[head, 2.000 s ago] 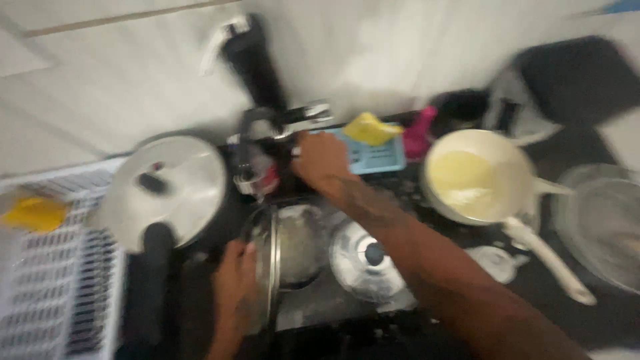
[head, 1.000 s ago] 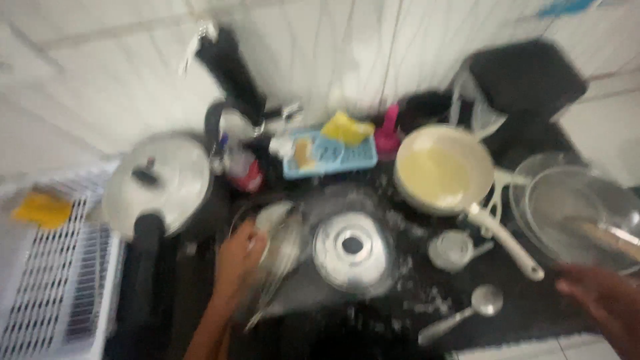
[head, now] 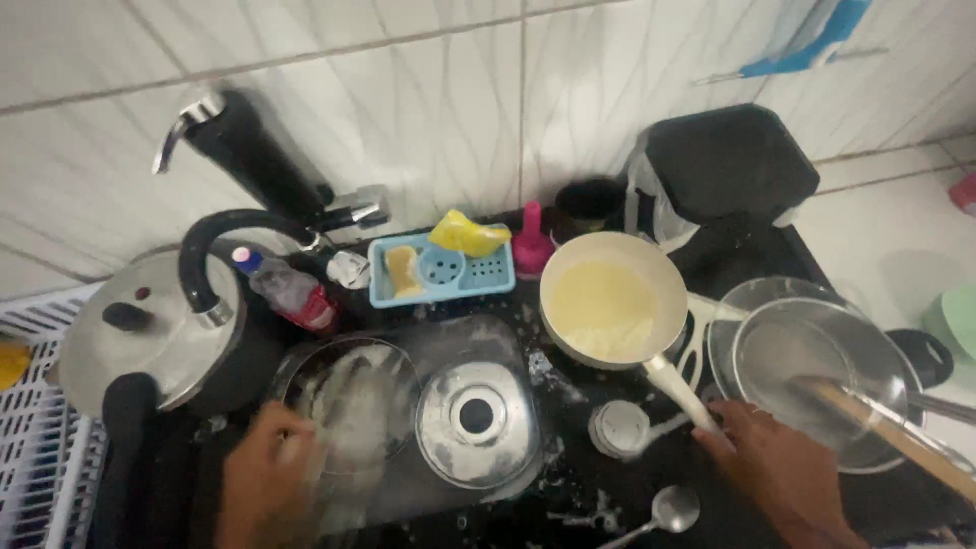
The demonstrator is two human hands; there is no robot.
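My right hand (head: 778,473) grips the end of the cream handle of a frying pan (head: 614,301) that holds pale yellow contents. My left hand (head: 274,473), blurred, is at the near left rim of a clear round bowl (head: 351,404) in the sink; whether its fingers hold the rim I cannot tell. Beside the bowl lies a round metal lid (head: 479,425) with a dark knob. Close to the pan's handle is a small whitish round container (head: 620,428), with a metal spoon (head: 675,509) nearer to me. Clear bowls (head: 816,374) with a wooden-handled utensil (head: 892,431) stand right of my right hand.
A pressure cooker (head: 152,328) and white dish rack (head: 38,427) stand left. Behind the sink are a black faucet (head: 198,259), a bottle with red liquid (head: 293,293), a blue sponge tray (head: 442,267) and a pink object (head: 532,248). A black-lidded container (head: 732,164) is at the back right.
My right hand was over the sink by the blue tray, then at the far right, and is now on the pan's handle. My left hand stays around the clear bowl's left side.
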